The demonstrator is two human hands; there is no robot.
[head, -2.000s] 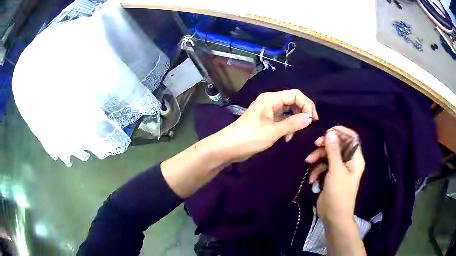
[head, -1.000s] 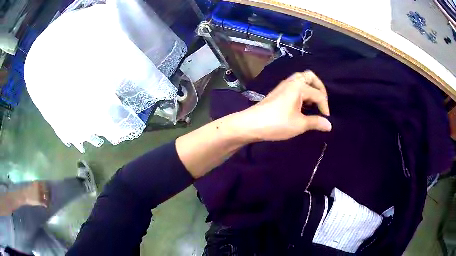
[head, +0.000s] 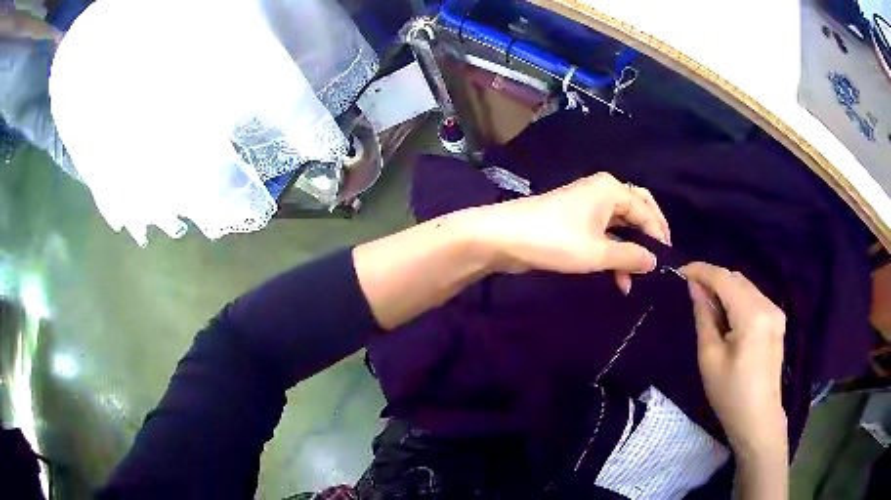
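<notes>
The dark purple garment [head: 508, 342] fills the lap and reaches the table edge. My left hand [head: 586, 232] pinches a raised fold of the purple cloth between thumb and fingers. My right hand [head: 738, 337] is just right of it, its thumb and forefinger closed on a tiny bright sliver that looks like a needle [head: 674, 271], at the fold. No thread can be made out. A pale stitch line [head: 622, 346] runs down the cloth below the hands. A pale checked lining flap [head: 657, 451] shows at the bottom, left of my right wrist.
The white table [head: 723, 44] with its wood edge curves across the upper right, bearing a grey sheet [head: 816, 73] with small bluish bits. White lace-edged cloth [head: 186, 107] drapes over equipment at left. A metal frame with a spool [head: 451, 135] and a blue tray [head: 528, 41] stand behind the garment.
My right hand, out of view one second ago, is back beside my left fingertips. My left hand, raised with fingers apart then, now pinches a cloth fold. The person at lower left is gone from there.
</notes>
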